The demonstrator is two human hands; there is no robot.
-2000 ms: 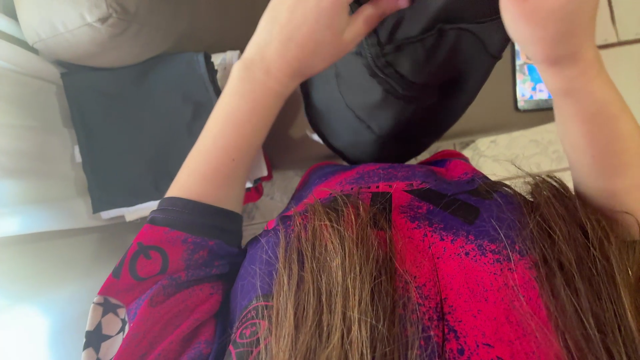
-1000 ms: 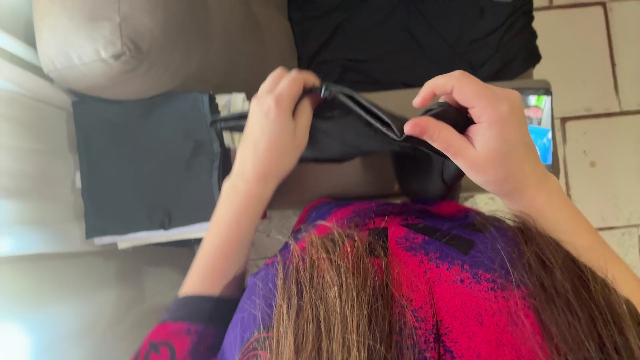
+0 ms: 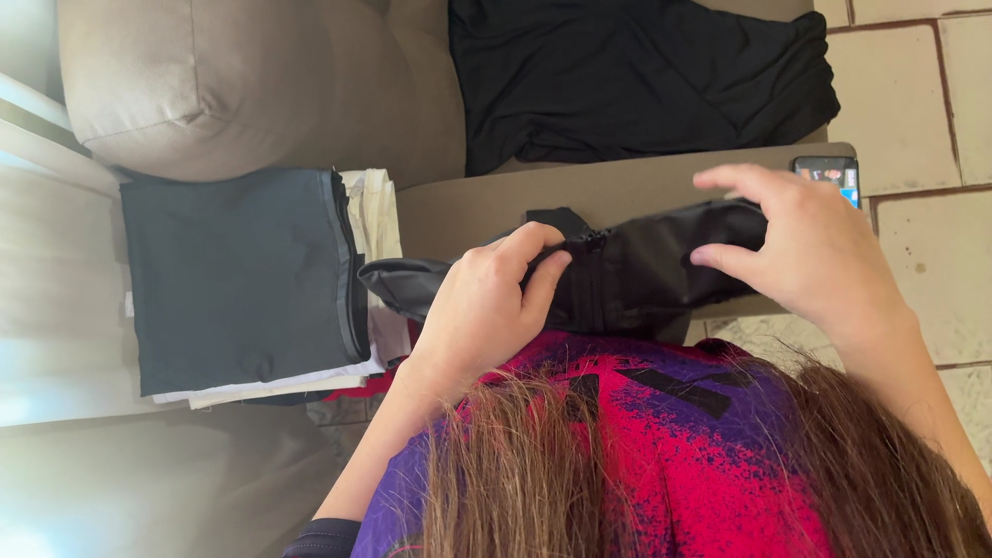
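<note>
A shiny black garment (image 3: 643, 256) with a zipper lies across my lap, over the front edge of the sofa seat. My left hand (image 3: 496, 298) pinches its upper edge beside the zipper, thumb against fingers. Over its right part is my right hand (image 3: 806, 248), thumb and fingers spread apart, with no cloth visibly pinched between them. To the left, a folded dark grey cloth (image 3: 240, 279) tops a stack of folded white and red fabrics.
Another black garment (image 3: 635, 85) is spread on the sofa seat behind. A grey-brown cushion (image 3: 256, 77) stands at the back left. The phone (image 3: 829, 174) with a lit screen lies at the seat's right edge, near my right hand. Tiled floor (image 3: 922, 271) shows at the right.
The shiny black garment, raised close to me two seconds ago, is now lower and stretched sideways. My right hand's fingers have spread wider. The view has shifted, showing more of the sofa.
</note>
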